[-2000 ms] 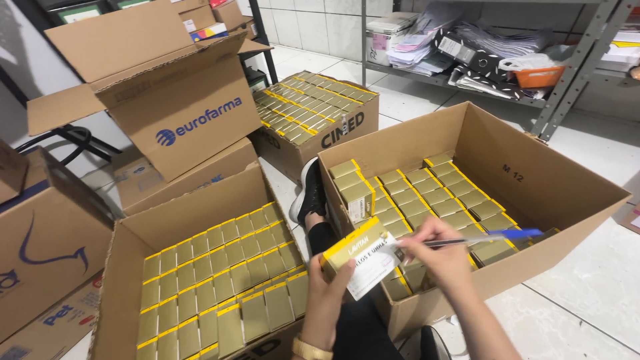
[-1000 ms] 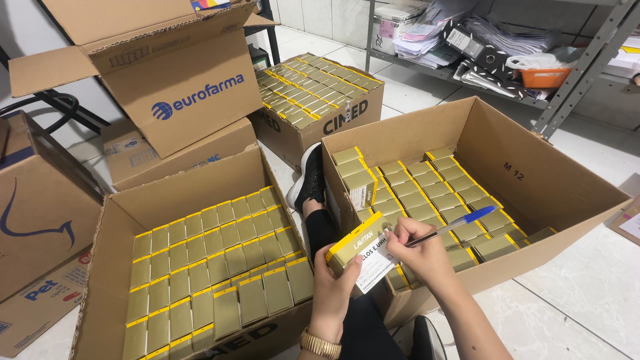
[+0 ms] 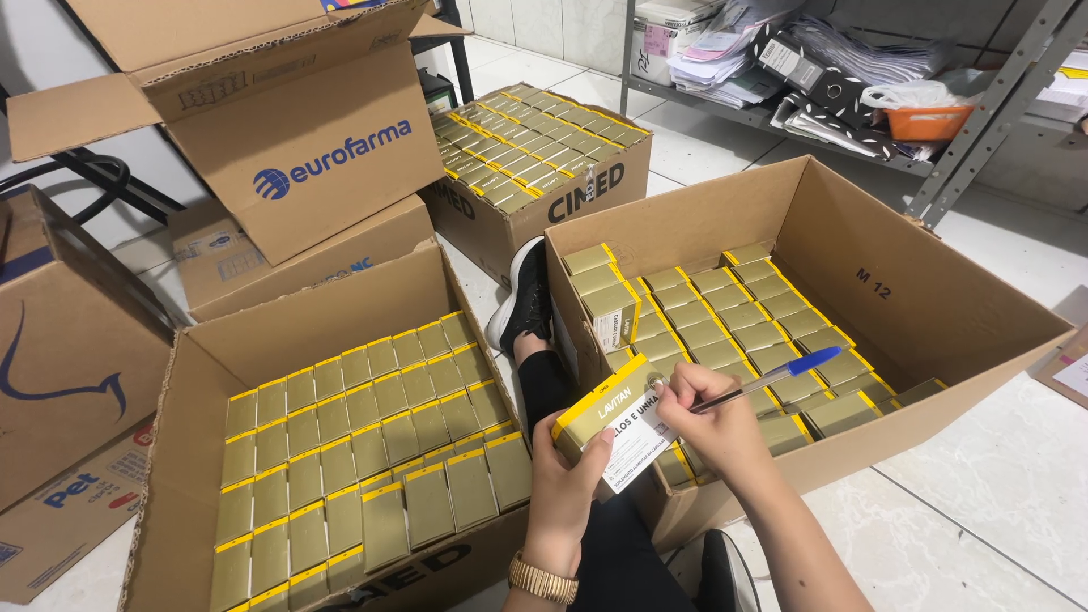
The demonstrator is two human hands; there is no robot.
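Note:
My left hand, with a gold watch band at the wrist, holds a gold, white and yellow Lavitan carton tilted above my legs. A ballpoint pen with a blue cap on its rear end is gripped in my right hand, whose fingertips are at the carton's upper right face. The pen's tip is hidden by the fingers. On the left, a cardboard box holds rows of gold cartons. To the right, another cardboard box contains more gold cartons, some of them stacked higher at its left side.
Behind stands a third box full of gold cartons. An open Eurofarma box rests on another carton at the back left. A metal shelf with papers and binders is at the back right. My shoe lies between the boxes.
Two seconds ago a white flap or paper hung from the carton near my right hand; now the carton's printed face shows more plainly. My right hand has stayed at the carton with the pen.

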